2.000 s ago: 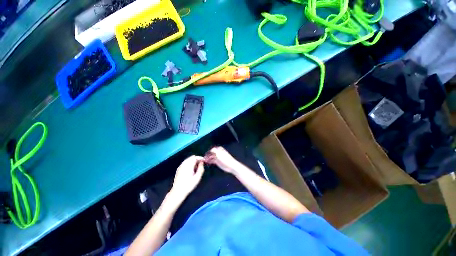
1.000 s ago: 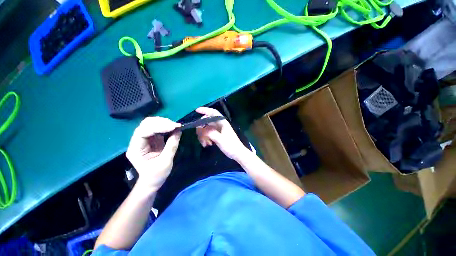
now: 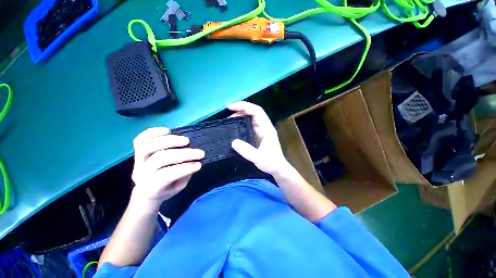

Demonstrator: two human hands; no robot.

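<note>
A flat black end cover (image 3: 217, 139) is held between both hands just off the bench's front edge, its ribbed face towards me. My left hand (image 3: 162, 163) grips its left end, fingers lying over the face. My right hand (image 3: 260, 140) grips its right end, thumb on the face. The black housing (image 3: 136, 79) with a grille of small holes stands on the bench beyond my left hand. A green cable (image 3: 185, 41) runs from its top corner.
The orange screwdriver (image 3: 245, 30) lies behind, under the green cable, beside grey fittings (image 3: 175, 13). A blue parts tray (image 3: 59, 24) is at the upper left. An open carton (image 3: 375, 152) and black bagged parts (image 3: 435, 117) are at the right. A blue crate (image 3: 81, 257) is at the lower left.
The cover has left the bench and is now in both hands. It was edge-on a second ago and now shows its broad face. The view has shifted nearer the front edge.
</note>
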